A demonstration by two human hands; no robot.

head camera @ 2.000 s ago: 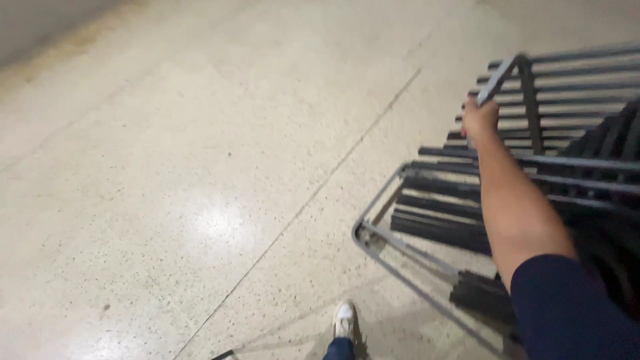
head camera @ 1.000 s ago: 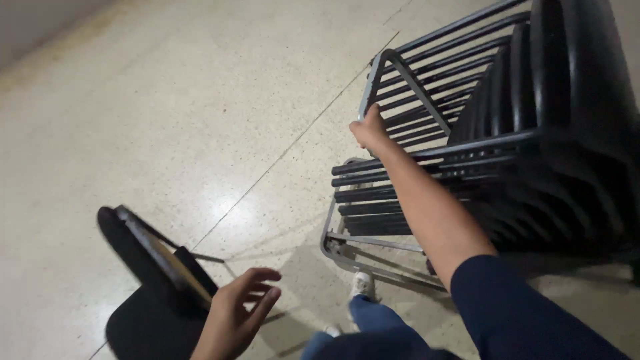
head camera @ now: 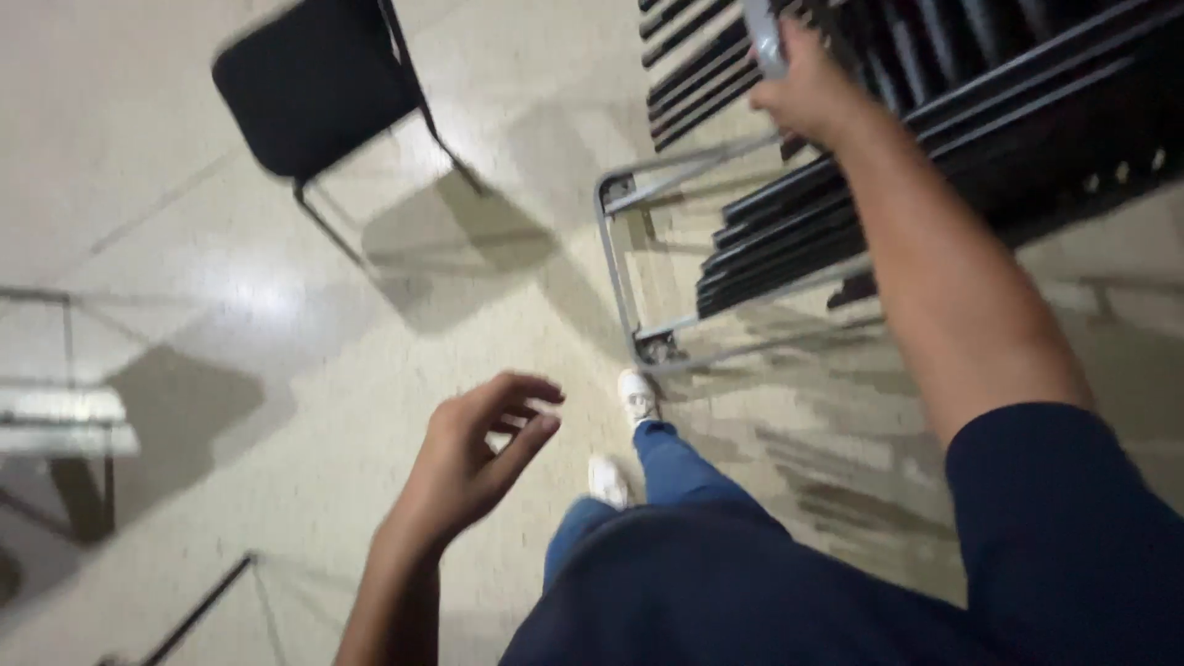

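At the upper right, my right hand (head camera: 805, 88) is closed around the grey metal handle (head camera: 764, 37) of a wheeled chair cart. Many black stacked chairs (head camera: 1036, 120) with dark tubular legs lie on the cart, and the cart's grey tube base frame (head camera: 615, 268) reaches low over the floor, close to my shoe. My left hand (head camera: 490, 449) hangs in the air left of my legs, its fingers loosely curled and apart, with nothing in it. Motion blur softens the hands and the stack.
A black padded chair (head camera: 319, 88) stands at the upper left, its thin dark legs on the pale speckled floor. At the left edge is a partly seen frame with a pale, shiny slat (head camera: 65, 421). A dark metal bar (head camera: 199, 606) shows at the lower left. My white shoes (head camera: 638, 396) are beside the cart's base.
The view has swung a lot. My left hand, out of view two seconds ago, came into view by one second ago and remains empty. My right hand has kept its hold on the cart handle.
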